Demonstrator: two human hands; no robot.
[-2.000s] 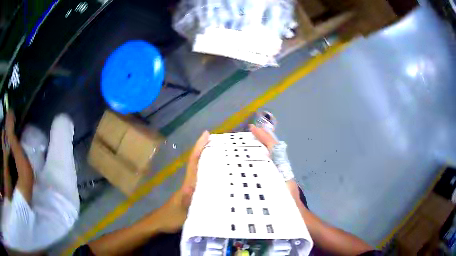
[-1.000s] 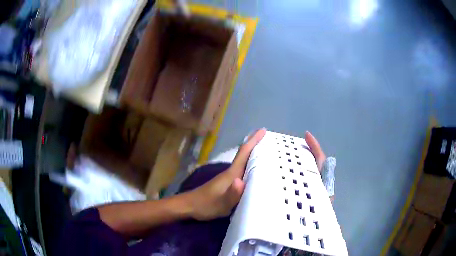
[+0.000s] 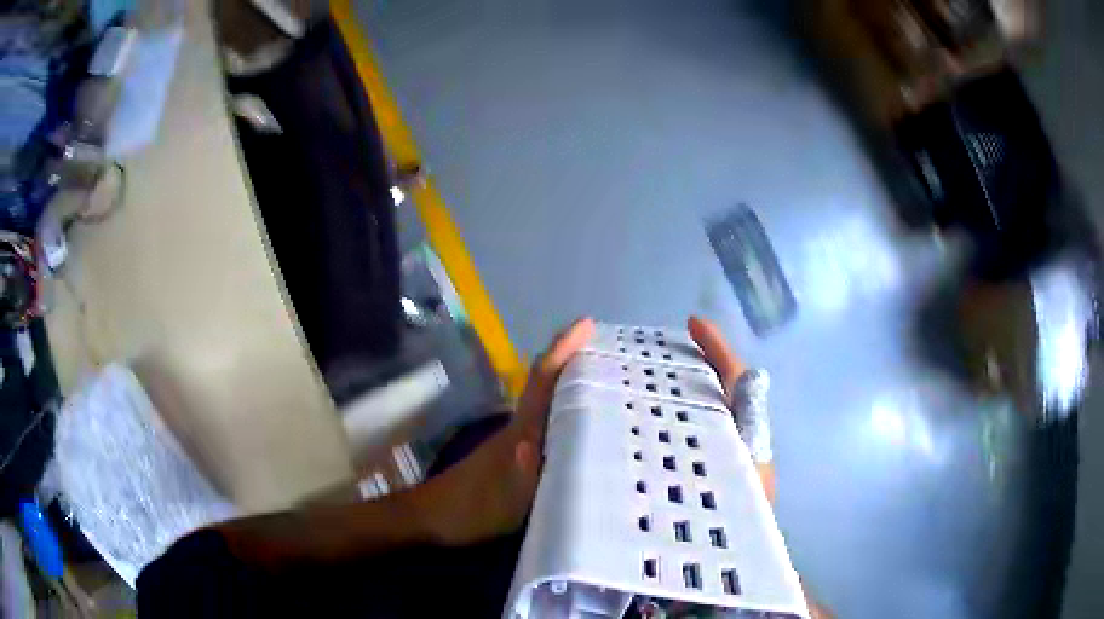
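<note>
A long white block of stacked housings (image 3: 599,472) with rows of dark square openings runs from the bottom edge up to the middle of the head view. The nearest housing's open end shows ribs and a bit of circuit board at the bottom edge. My left hand (image 3: 542,405) grips the far left side of the stack. My right hand (image 3: 726,363), with a whitish wrap near the wrist, grips the far right side; part of it is hidden behind the stack.
A beige table (image 3: 182,260) at left bears a crinkled clear bag (image 3: 127,466) near its front. A yellow floor line (image 3: 454,266) crosses the grey floor (image 3: 557,157). A dark grey rectangle (image 3: 753,268) lies ahead. Blurred dark and brown objects (image 3: 987,157) are at the upper right.
The view has swung from the stool and seated person, past open cartons, to the beige table. Both hands still hold the stack, which has stayed low in the picture.
</note>
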